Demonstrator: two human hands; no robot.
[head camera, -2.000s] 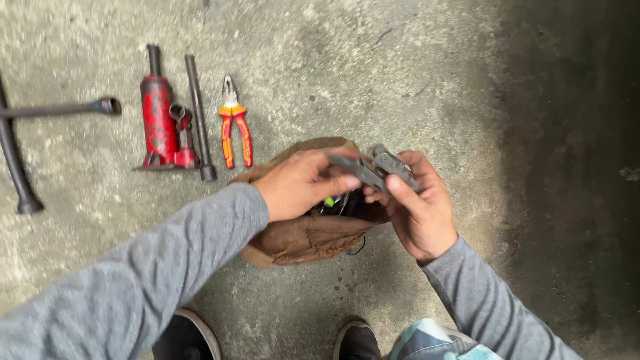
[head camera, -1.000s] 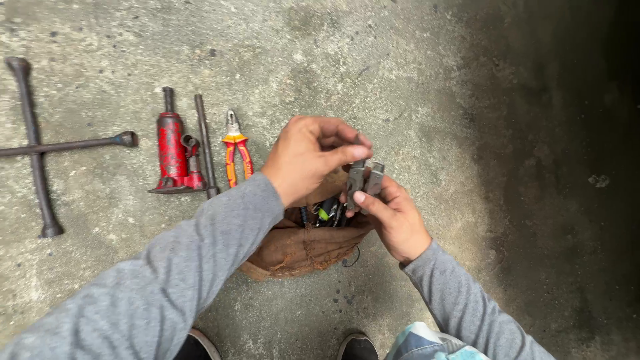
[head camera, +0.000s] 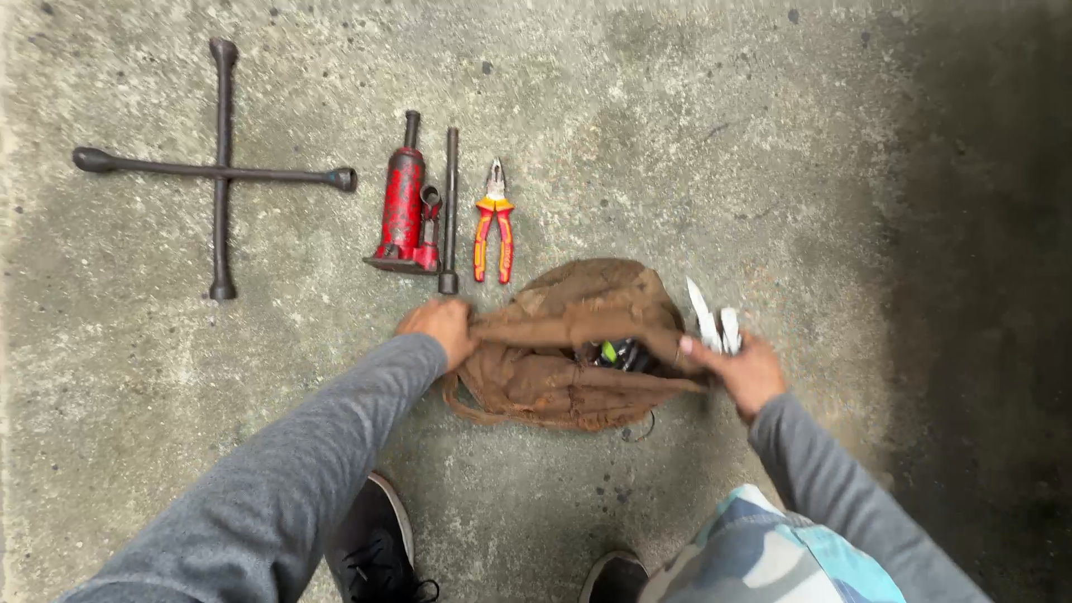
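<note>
A brown cloth bag lies on the concrete floor, its mouth partly parted over dark items and something bright green. My left hand grips the bag's left end. At its right end my right hand holds some metal pieces, one of them pointed; glare and blur hide what they are. The thumb of that hand rests against the bag's edge. Combination pliers with red and yellow handles lie above the bag, beside a metal bar with a socket end.
A red bottle jack lies left of the bar. Farther left is a four-way lug wrench. Two dark shoes stand on the floor below the bag, near a patterned trouser knee.
My left hand has left the metal pieces and now grips the bag's left end. My right hand, still holding metal pieces, has moved to the bag's right end. The bag's mouth is stretched wider sideways.
</note>
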